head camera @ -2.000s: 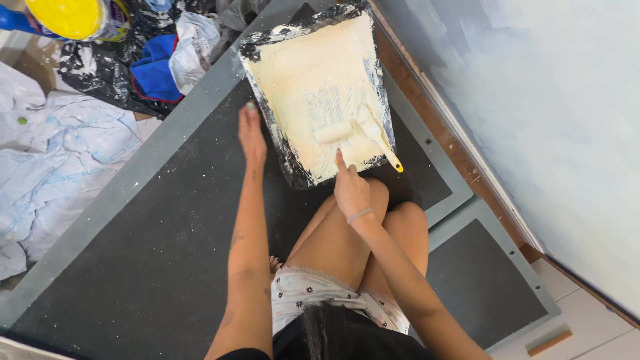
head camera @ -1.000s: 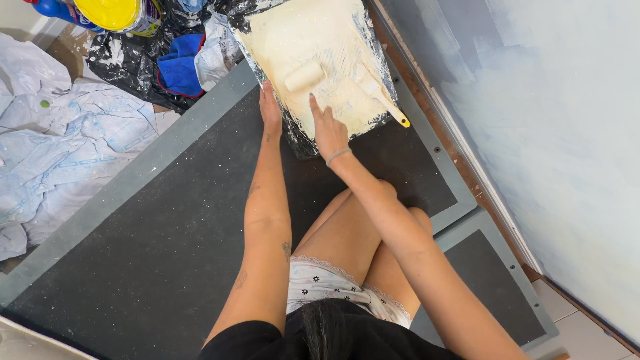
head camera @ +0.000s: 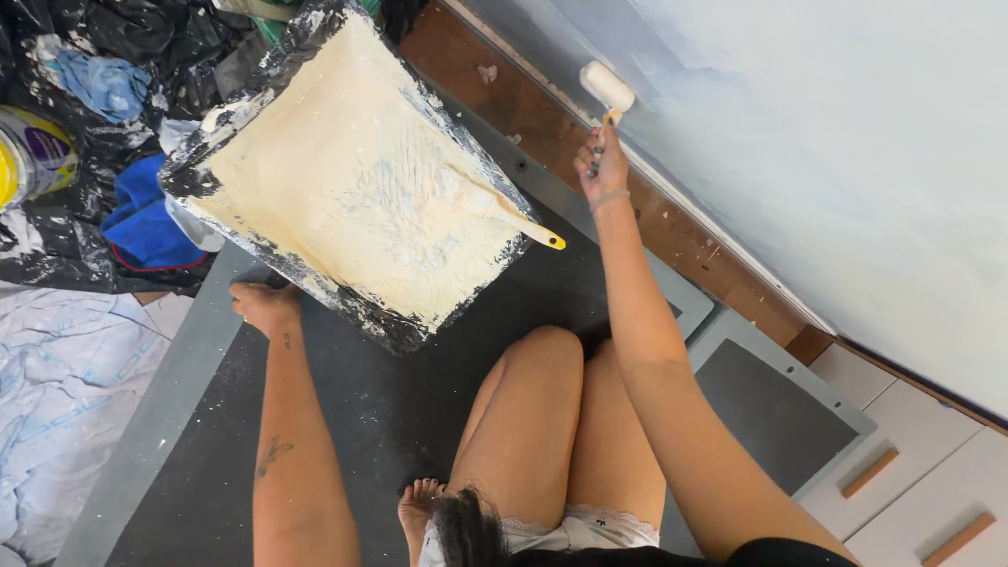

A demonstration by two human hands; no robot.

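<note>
My right hand [head camera: 604,164] grips the handle of a small paint roller [head camera: 607,85], whose pale, paint-coated sleeve lies against the low part of the blue-grey wall [head camera: 787,142]. A lined paint tray [head camera: 315,165] with cream paint rests on the dark surface, its black plastic edges smeared. Across the tray's right side lies a paintbrush [head camera: 543,235], its yellow-tipped handle sticking out past the edge. My left hand [head camera: 268,305] is at the tray's lower left side, fingers curled at the grey border of the surface; whether it grips the tray or that border I cannot tell.
Black plastic sheeting [head camera: 134,31] with a blue cloth [head camera: 150,216] and a yellow-marked paint bucket [head camera: 35,157] lies at left, above a crumpled white sheet [head camera: 71,417]. White drawers with wooden handles [head camera: 870,472] stand at lower right. A wooden ledge [head camera: 535,118] runs along the wall.
The roller, on the tray earlier, is now in my right hand at the wall. My left hand has shifted from beside the tray's edge to its lower left side. The view has shifted.
</note>
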